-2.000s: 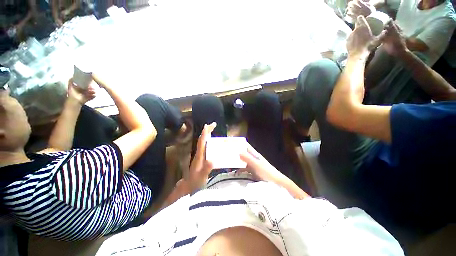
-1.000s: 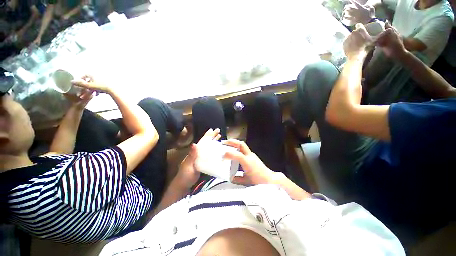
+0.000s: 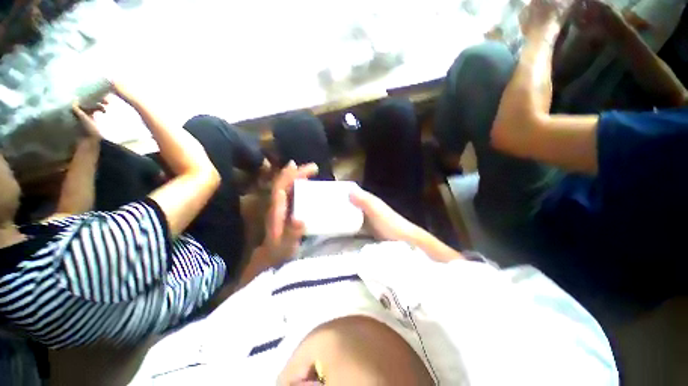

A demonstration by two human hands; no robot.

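Observation:
A white plastic housing (image 3: pixel 327 208) is held over my lap, close to my chest. It looks like a plain white block from this side, and its open end does not show. My left hand (image 3: pixel 284 209) is at its left side, with fingers pointing up along the edge. My right hand (image 3: pixel 376 212) grips its right side, and the fingers behind it are hidden.
A glare-washed table (image 3: pixel 249 60) lies ahead, with greyish parts (image 3: pixel 358 60) near its edge and a glossy pile (image 3: pixel 38 71) at left. A person in stripes (image 3: pixel 113 256) sits at left, a person in dark blue (image 3: pixel 634 196) at right. A round cap (image 3: pixel 351 121) shows between my knees.
The housing has turned from a tilted position to a level one, with my hands now at its two sides. The view has tipped downward, so the table sits higher in the picture.

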